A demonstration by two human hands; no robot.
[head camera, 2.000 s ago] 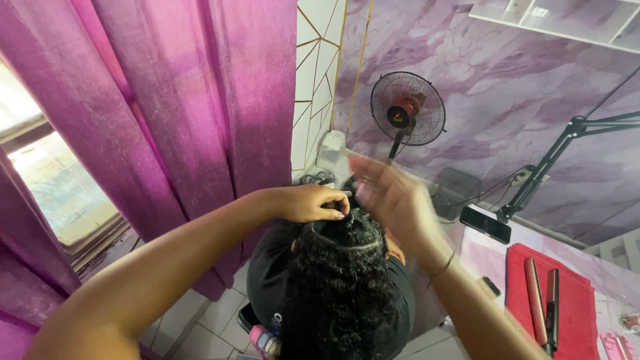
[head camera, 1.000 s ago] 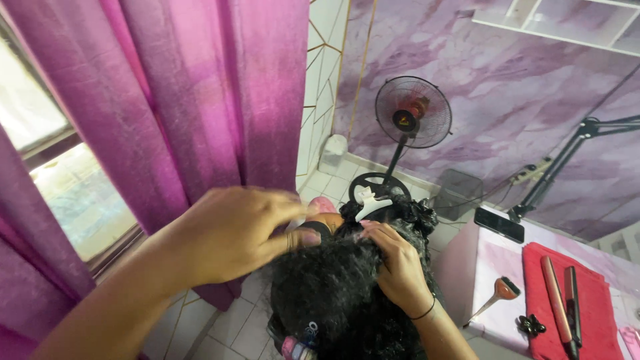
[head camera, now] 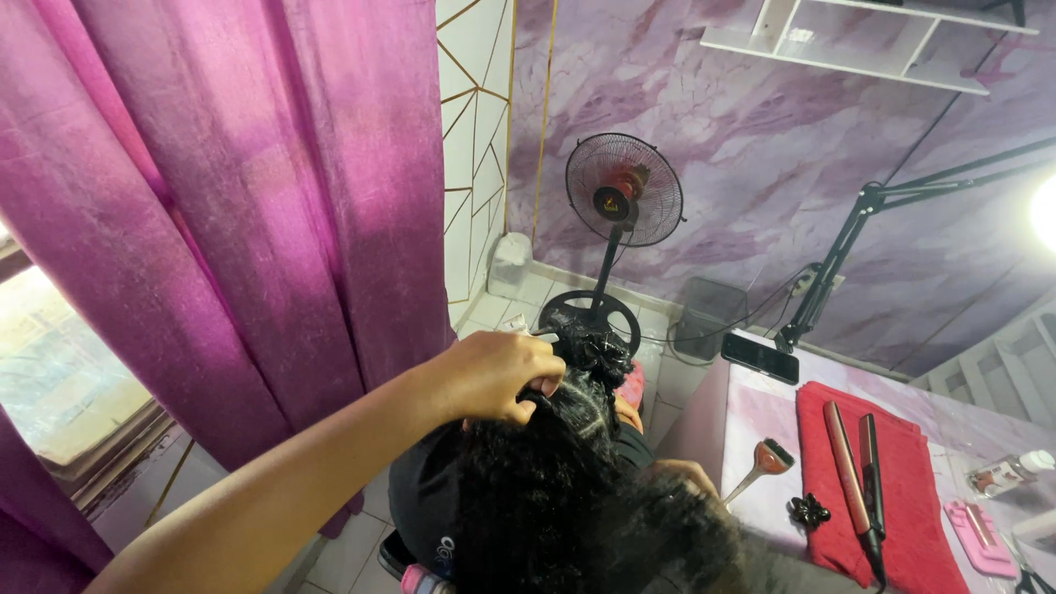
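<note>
A seated person's dark curly hair point(head camera: 536, 495) fills the lower middle, with a parting line across the crown. My left hand point(head camera: 503, 379) is at the upper side of the head, its fingers closed on a lock of hair. Near it shows part of a pale hair clip point(head camera: 546, 337). My right hand point(head camera: 689, 474) is low on the right side, mostly hidden behind a blurred mass of lifted hair; its fingers cannot be made out clearly. The person wears a black top point(head camera: 425, 487).
A marbled table point(head camera: 759, 412) at right bears a phone point(head camera: 760, 358), a tint brush point(head camera: 771, 458), a black claw clip point(head camera: 809, 511) and a hair straightener point(head camera: 854, 470) on a red towel point(head camera: 907, 437). A pedestal fan point(head camera: 624, 190) stands behind; a purple curtain point(head camera: 272, 206) hangs at left.
My left hand has moved from blurred motion left of the head onto the hair. My right hand has gone from the top of the head down to its right side, behind lifted hair.
</note>
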